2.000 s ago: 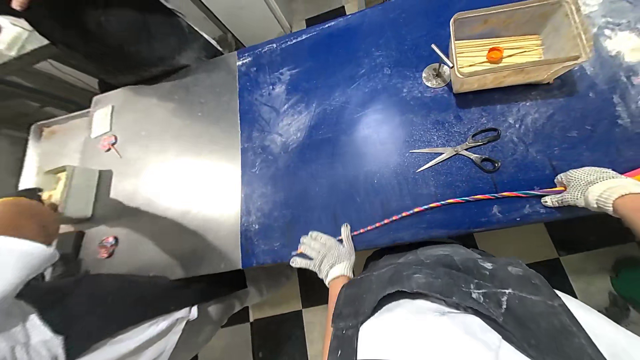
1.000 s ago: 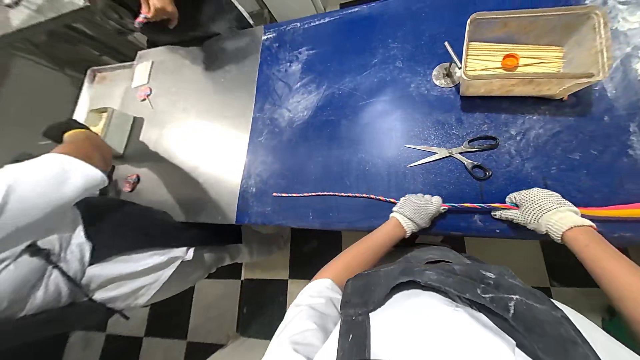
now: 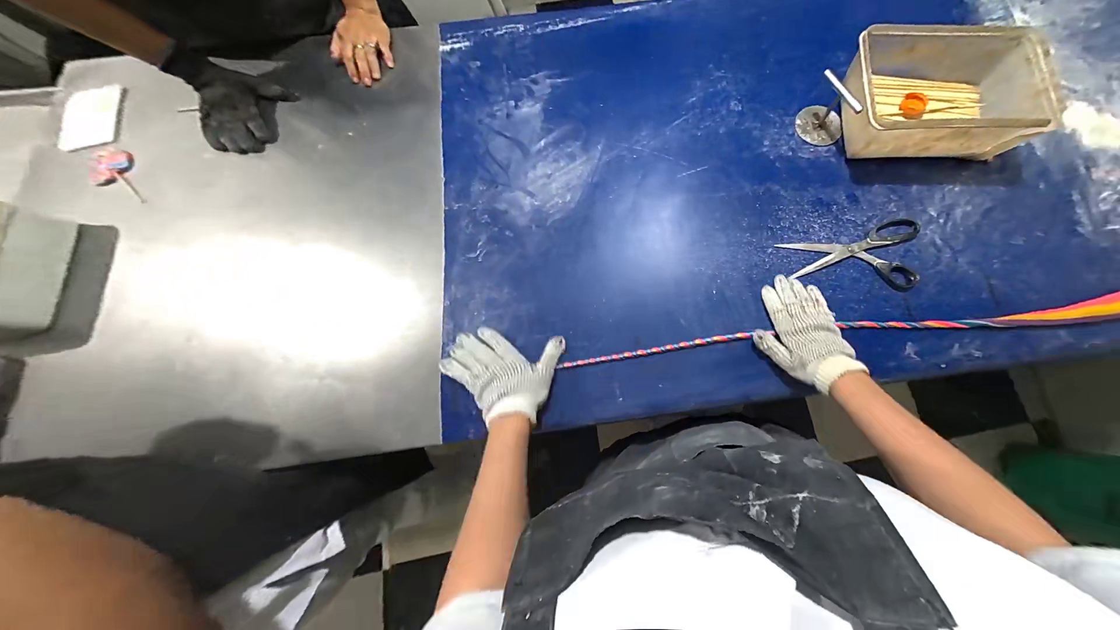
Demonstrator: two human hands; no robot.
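Note:
A thin twisted multicoloured candy rope (image 3: 665, 348) runs along the near edge of the blue table, thickening at the right into pink, orange and dark strands. My left hand (image 3: 503, 372), in a pale knit glove, lies palm down with spread fingers over the rope's thin left end. My right hand (image 3: 803, 334), gloved alike, rests flat over the rope further right, fingers extended. Neither hand is closed around it. Black-handled scissors (image 3: 853, 252) lie with parted blades just beyond my right hand. What lies under each palm is hidden.
A plastic bin (image 3: 954, 140) with sticks and an orange item stands at the back right, beside a round metal disc with a rod (image 3: 819, 125). On the metal table (image 3: 350, 201) at left lie a lollipop (image 3: 111, 166) and a white block (image 3: 91, 117). Another person's hands rest there.
My left hand has moved left along the rope, away from my right hand, and its fingers have spread. Another person's two hands now rest on the metal table.

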